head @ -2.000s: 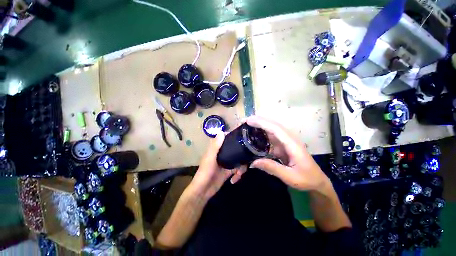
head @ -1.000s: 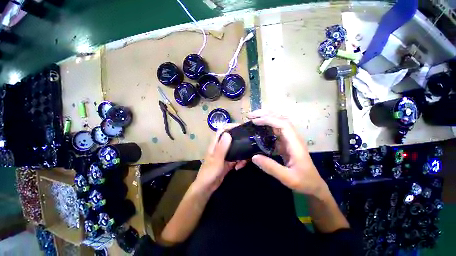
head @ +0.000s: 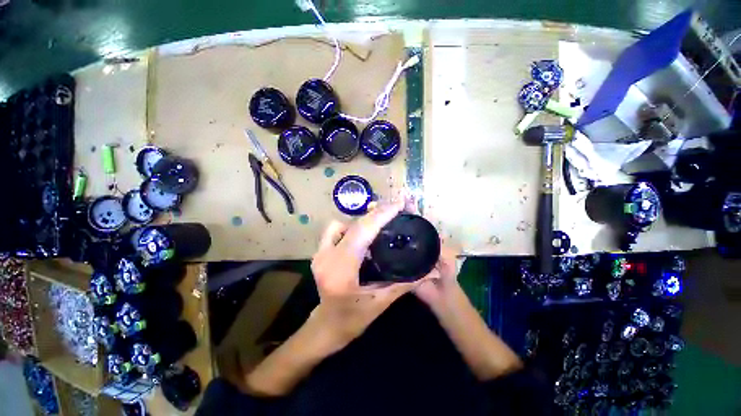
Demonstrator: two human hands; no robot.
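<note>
A black cylinder housing [head: 405, 249] is held over the bench's front edge, with its round dark end towards the camera. My left hand [head: 351, 264] is wrapped round its left side and underside. My right hand [head: 443, 276] is at its lower right, partly hidden behind it; its fingers seem to support it. A single end cap with a pale, shiny face [head: 353, 195] lies just beyond my left hand. Several glossy black end caps [head: 316, 101] stand grouped farther back. Pliers with dark open handles [head: 270, 188] lie left of the single cap, touching or beside a thin pale tool [head: 262, 153].
Grey-blue rings [head: 108, 213] and green parts [head: 109, 160] lie at left, above sorting bins [head: 77, 327]. A hammer [head: 548, 203], circuit boards [head: 534, 96] and a blue-flapped metal box [head: 638, 73] are at right. A white cable [head: 382, 101] loops at the back. Crowded trays stand lower right.
The housing has turned from lying sideways to showing its round end to the camera. My left hand has moved round its side, and my right hand has moved lower and behind it. The view has shifted slightly.
</note>
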